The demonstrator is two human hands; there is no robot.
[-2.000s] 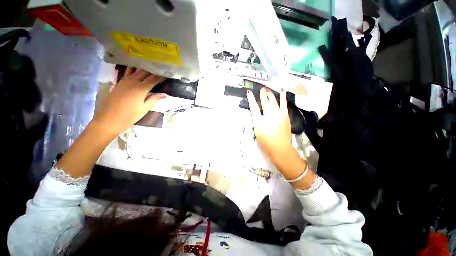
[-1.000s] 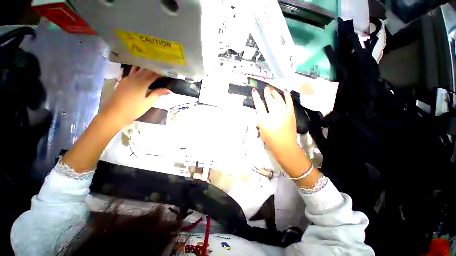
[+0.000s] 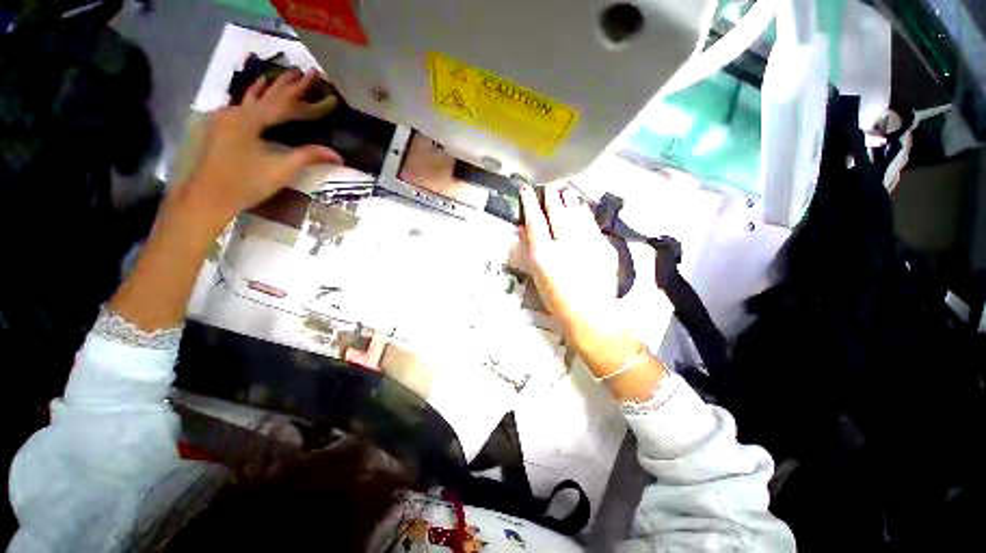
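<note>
A dark padded shoulder strap point(image 3: 351, 138) lies across the white plate under the machine head point(image 3: 508, 65). A metal clamp frame point(image 3: 392, 162) sits over its middle. My left hand point(image 3: 243, 146) holds the strap's left part, fingers over its far edge and thumb at the near edge. My right hand point(image 3: 568, 254) lies over the strap's right part, fingertips just below the head, and hides much of it. Black webbing with a buckle point(image 3: 667, 251) trails out right of my right hand. The needle area is hidden by the head.
Another camouflage shoulder strap point(image 3: 292, 373) lies nearest my body, its black webbing point(image 3: 562, 502) looped at the right end. A black webbing pile point(image 3: 854, 367) stands at right. A dark heap point(image 3: 70, 140) is at left. A green-teal bed cover point(image 3: 703, 130) shows behind.
The view has shifted, with the machine head now farther right and larger. The clamp frame and the buckled webbing on the right are now visible. Both hands remain on the strap.
</note>
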